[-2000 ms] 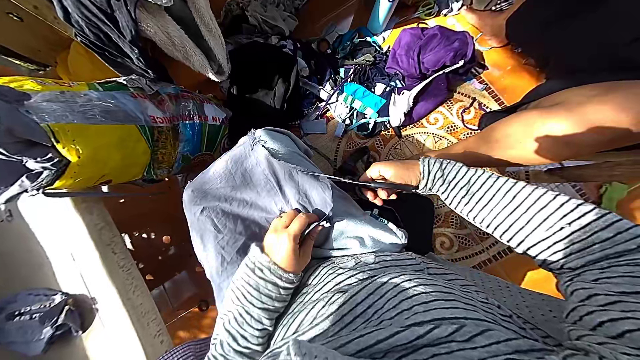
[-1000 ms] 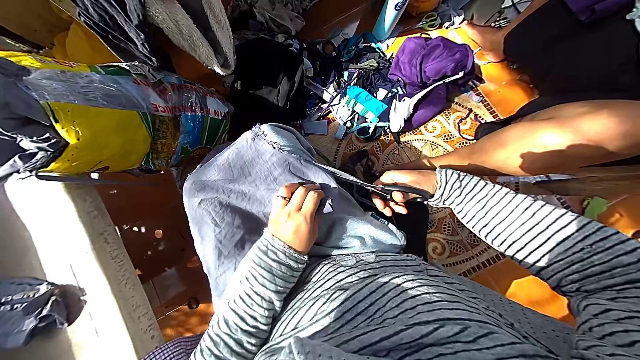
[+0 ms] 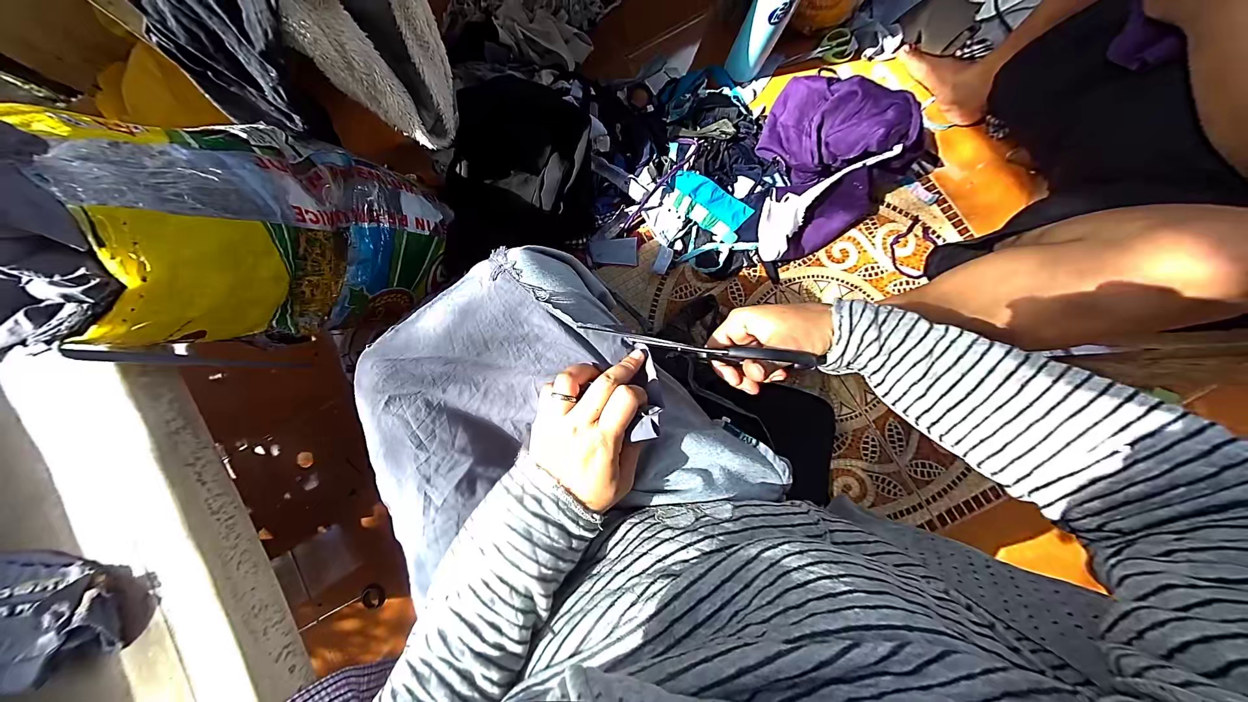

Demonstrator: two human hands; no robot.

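Note:
A grey cloth (image 3: 439,390) is spread over my lap, with a frayed seam along its upper edge. My right hand (image 3: 765,343) grips the dark handles of a pair of scissors (image 3: 682,347), whose blades point left across the cloth near that seam. My left hand (image 3: 590,429) rests on the cloth just below the blades, its fingers bent over a bit of the fabric. A small pale flap of cloth (image 3: 645,425) shows beside those fingers. How far apart the blades are cannot be told.
A heap of fabric scraps (image 3: 702,195) and a purple cloth (image 3: 838,136) lie on the patterned tile floor ahead. A yellow printed sack (image 3: 195,263) is at left, above a pale ledge (image 3: 166,507). Another person's bare leg (image 3: 1082,273) extends at right.
My left hand's fingers have stretched toward the blades. My right hand, with the scissors, has shifted a little; the cloth stays over my lap.

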